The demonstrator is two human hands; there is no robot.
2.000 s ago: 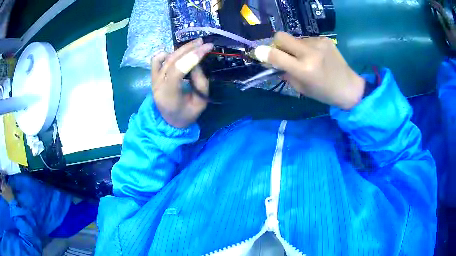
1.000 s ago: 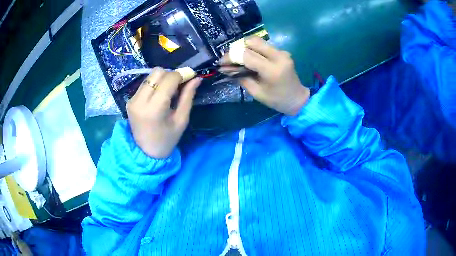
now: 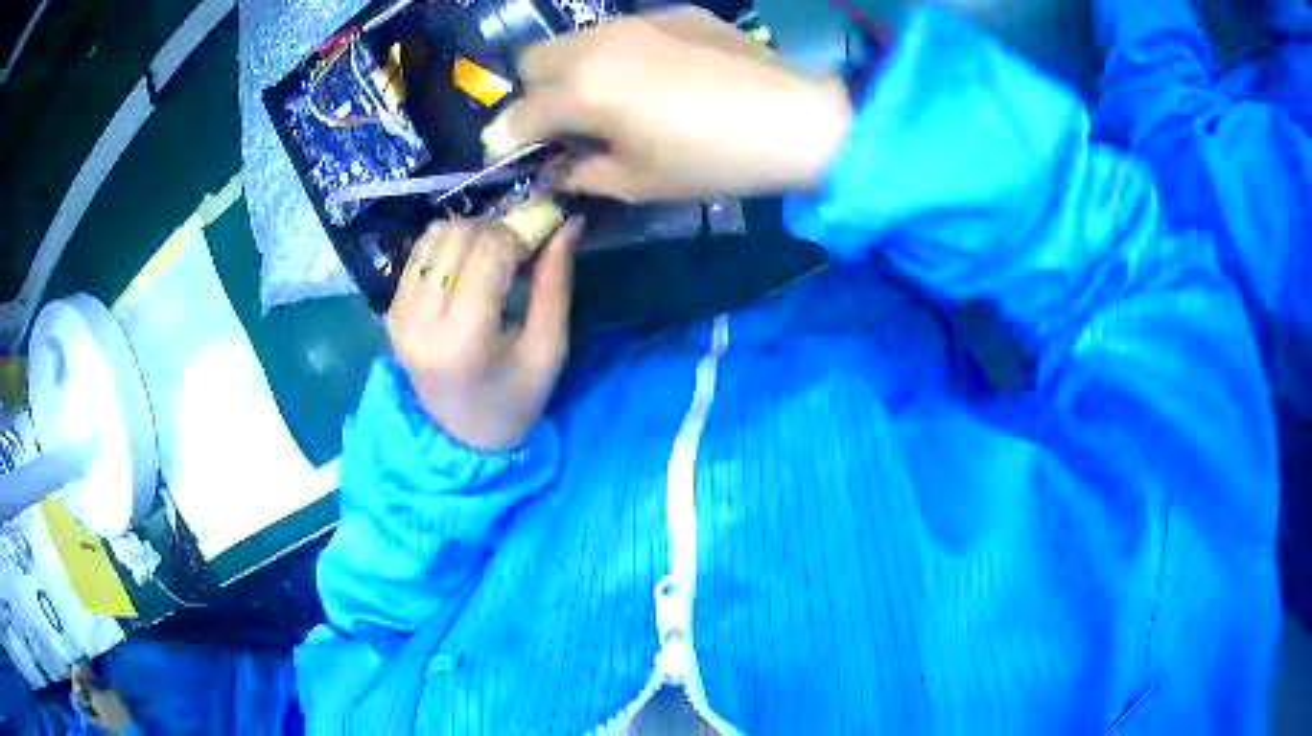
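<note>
The black open electronic unit (image 3: 432, 101) lies tilted at the top of the view, with boards, wires, an orange-yellow piece (image 3: 479, 82) and a pale lilac flat cable (image 3: 389, 189). My right hand (image 3: 648, 112) reaches over its near side, shut on slim metal tweezers (image 3: 497, 170) that point left and down over the flat cable's end. My left hand (image 3: 482, 324), with a ring and a cream finger cot, is at the unit's near edge. Its thumb and forefinger are close together; what lies between them is hidden. My right hand covers part of the unit.
Bubble wrap (image 3: 295, 237) lies under the unit on the green bench. At left are a white round-based stand (image 3: 89, 417), white paper (image 3: 216, 388) and a yellow piece (image 3: 89, 561). A curved pale edge (image 3: 108, 144) runs at upper left. Another person's blue sleeve (image 3: 1209, 158) is at right.
The unit first shifted left in view. My right hand has since moved left over its near side, and the tweezers now show across the flat cable. My left hand stays at the near edge.
</note>
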